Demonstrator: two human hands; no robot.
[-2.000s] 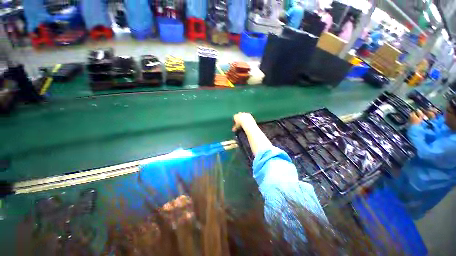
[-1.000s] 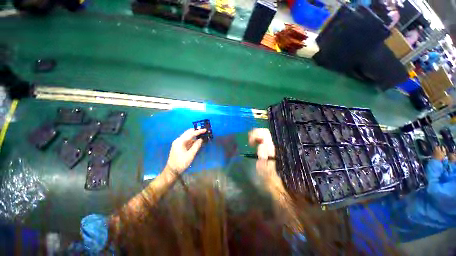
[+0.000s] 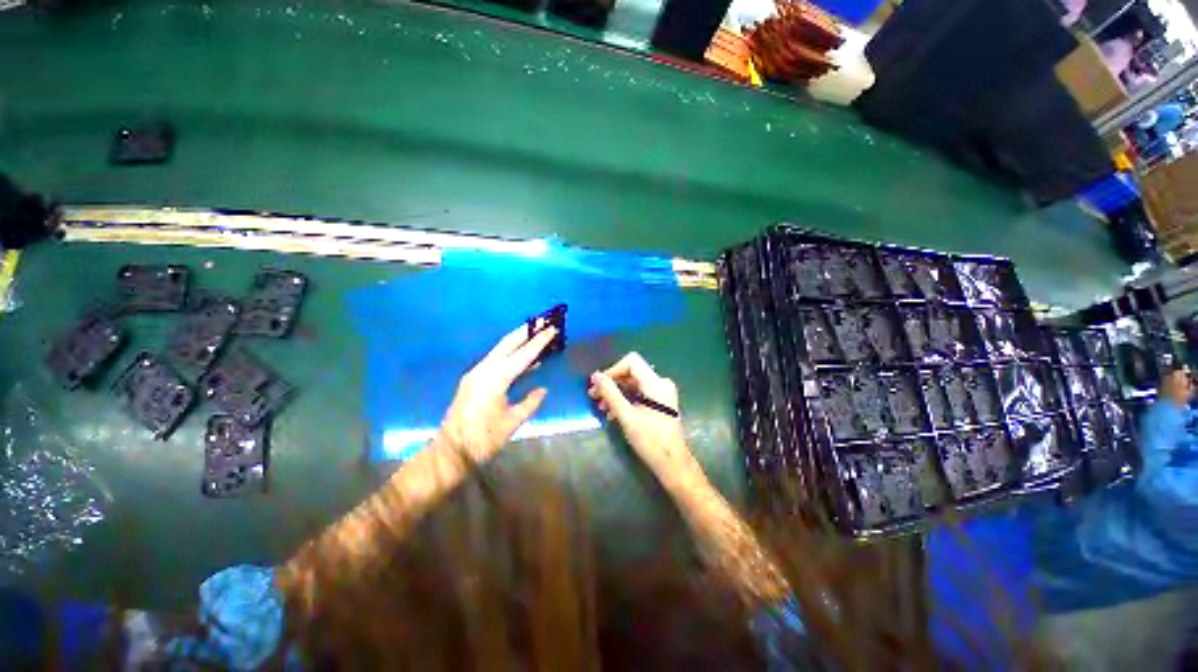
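Observation:
My left hand (image 3: 493, 400) holds a small black plastic part (image 3: 549, 331) over the blue film (image 3: 447, 328); the fingers cover much of the part. My right hand (image 3: 640, 404) grips a slim dark pen-like tool (image 3: 661, 407) just right of the part, near the film's right side; its tip is hidden by the fingers. The tool and the part are apart. The blue film lies flat on the green bench under my left hand.
Several loose black parts (image 3: 204, 331) lie on the bench at left, near crumpled clear film (image 3: 46, 479). One black part (image 3: 141, 145) is on the green belt (image 3: 394, 145) beyond the pale rail (image 3: 263, 236). Stacked black trays (image 3: 893, 381) stand at right, beside another person's blue sleeve (image 3: 1163, 440).
Over two seconds, my right hand has come back from the tray stack, now with the tool. In the last second it has moved left and down, closer to the part; my left fingers now cover more of it.

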